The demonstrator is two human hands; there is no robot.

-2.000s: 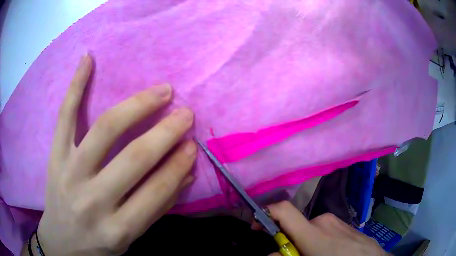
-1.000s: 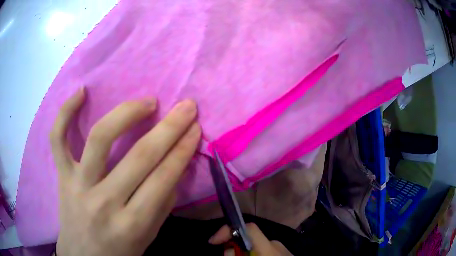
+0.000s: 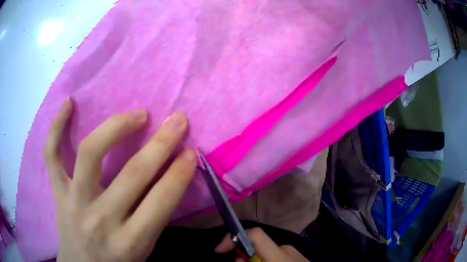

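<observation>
The large pale pink garment panel [image 3: 256, 77] lies wrong side up over the white table. A bright magenta dart strip [image 3: 276, 117] tapers to a point up and right, and a magenta folded edge [image 3: 338, 135] runs along the panel's near side. My left hand [image 3: 118, 179] lies on the panel with fingers spread, fingertips just left of the strip's wide end. My right hand [image 3: 263, 248] is at the bottom, partly cut off, around the scissors [image 3: 225, 204]. The blade tips are at the wide end of the strip, beside my left fingertips. Only a little of the handles shows.
White table surface [image 3: 46, 46] shows at the upper left. A blue plastic basket [image 3: 409, 199] and a grey-brown cloth bag [image 3: 353, 184] are at the lower right, below the panel. Dark cloth [image 3: 184, 243] covers the lap. Magenta material [image 3: 440, 240] is at the far lower right.
The panel first turned so the strip slopes more steeply, then shifted slightly left. The scissors became steeper, and their tips now sit slightly further left. My left hand moved with the panel.
</observation>
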